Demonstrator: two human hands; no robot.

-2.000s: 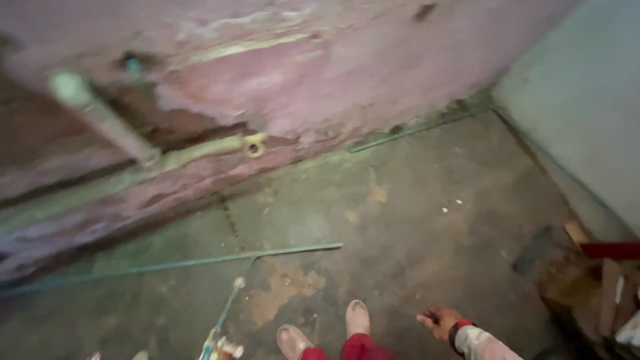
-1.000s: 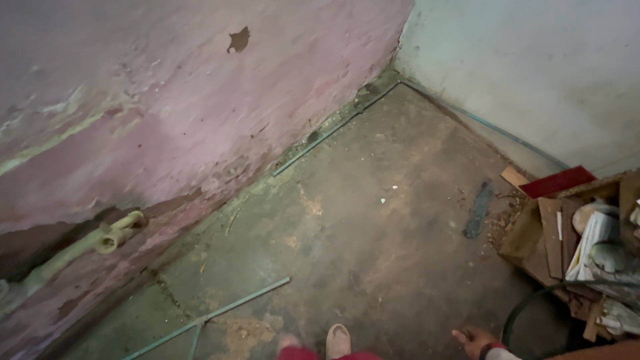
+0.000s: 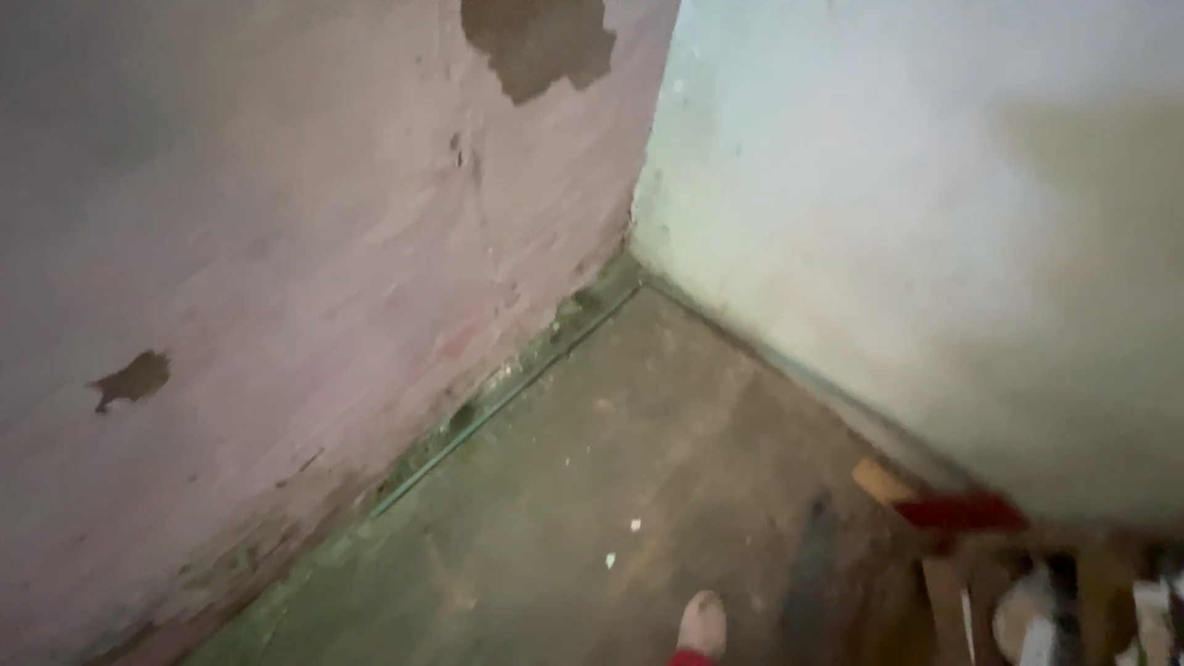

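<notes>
Neither my left hand nor my right hand shows in the head view now. One light-coloured shoe (image 3: 703,624) with a bit of red trouser leg stands on the floor at the bottom edge. A thin greenish pipe or rod (image 3: 504,400) lies along the foot of the pink wall and reaches the room's corner. What my hands hold or touch is out of sight.
A peeling pink wall (image 3: 324,277) meets a pale wall (image 3: 879,231) at the corner. At the lower right are a red board (image 3: 962,511), a piece of wood (image 3: 881,481) and blurred clutter. Small white bits (image 3: 610,560) lie on the floor.
The view has swung right towards the corner. My right hand, seen low in both earlier frames, has left the view, as have the wall pipes at left and the loose rod on the floor.
</notes>
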